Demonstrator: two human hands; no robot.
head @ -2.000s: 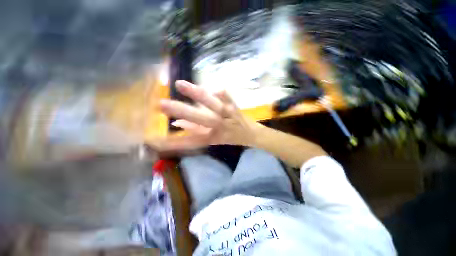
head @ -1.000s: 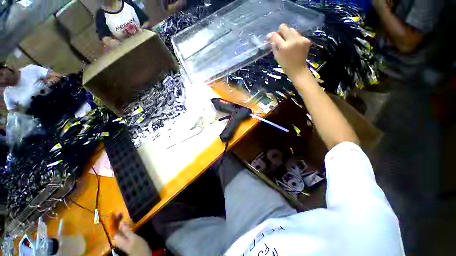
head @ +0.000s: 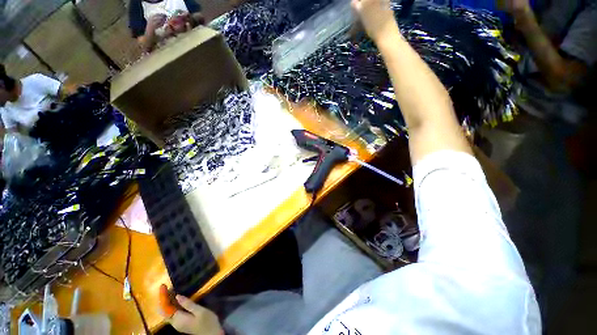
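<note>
My right hand [head: 376,14] is at the top edge, partly cut off, its fingers closed at the right end of a clear plastic tray [head: 314,40]. The tray lies tilted over black cable leads [head: 366,78]. My left hand [head: 188,315] is low at the bench's front edge, empty, with an orange finger cot on one digit. A black glue gun [head: 321,157] lies on the bench's right part, a pale glue stick [head: 379,171] projecting from it.
A cardboard box [head: 177,78] stands tilted behind heaped small parts [head: 216,134]. A black pocketed tray [head: 175,226] lies left of the pale mat [head: 242,196]. White housings [head: 389,239] are in a box below right. Other people are at the top left and top right.
My right hand and the clear tray have moved up and away, and less of the tray shows. My left hand is a little further right. The view has shifted slightly.
</note>
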